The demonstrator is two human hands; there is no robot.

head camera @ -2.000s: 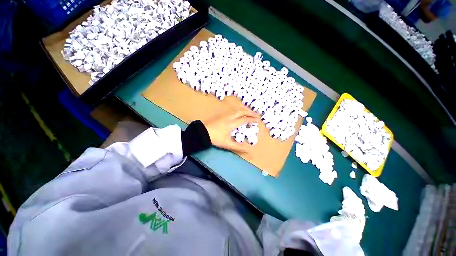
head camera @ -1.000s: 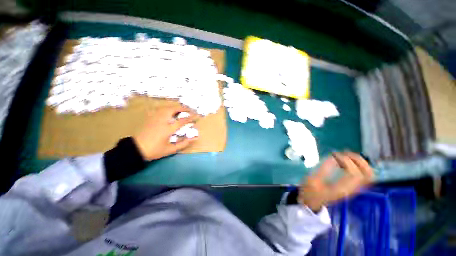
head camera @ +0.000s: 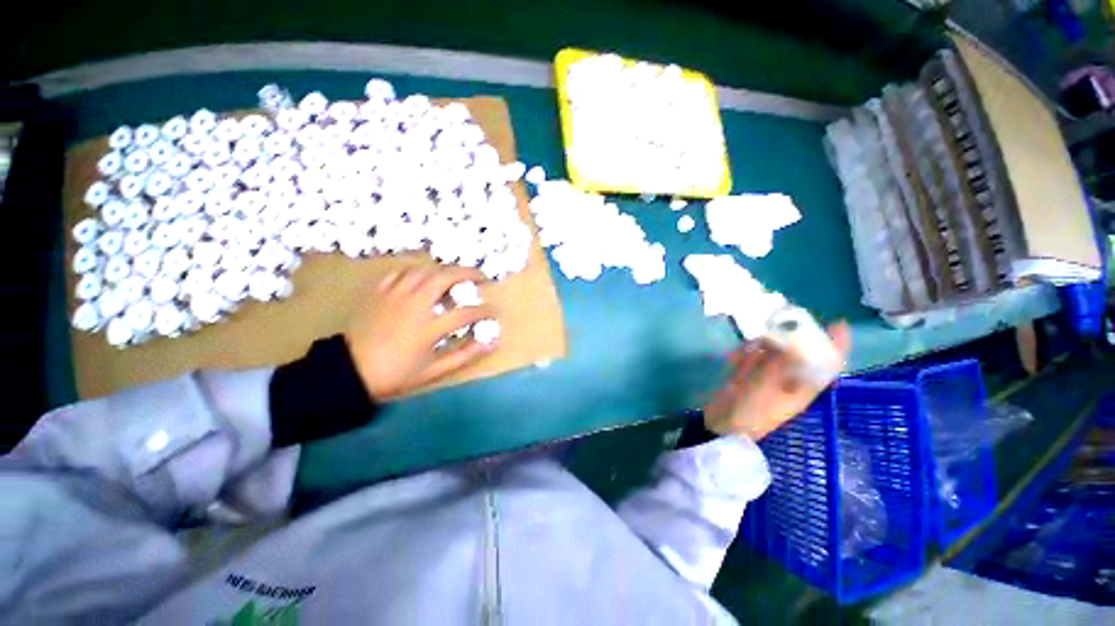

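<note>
Many white housings (head camera: 196, 159) stand packed on the brown cardboard sheet (head camera: 324, 287). My left hand (head camera: 410, 330) rests palm-down at the sheet's front part, fingers apart and curved around a few loose housings (head camera: 485, 331). My right hand (head camera: 764, 389), at the bench's front edge, is closed around a small clear-whitish bottle (head camera: 801, 342), slightly blurred. The bottle overlaps the end of a white crumpled tissue (head camera: 730, 294). A loose heap of flat white pieces (head camera: 599, 235) lies right of the cardboard.
A yellow tray (head camera: 721, 153) full of white pieces stands at the back. Another tissue clump (head camera: 752, 220) lies right of it. Grey-brown upright boards (head camera: 911, 196) stand at the right end. Blue crates (head camera: 880, 489) are below the bench at right. A dark carton edge shows at far left.
The view has swung right and the large carton has mostly left it. My right hand has come into view and now holds the bottle. My left hand stays around the loose housings.
</note>
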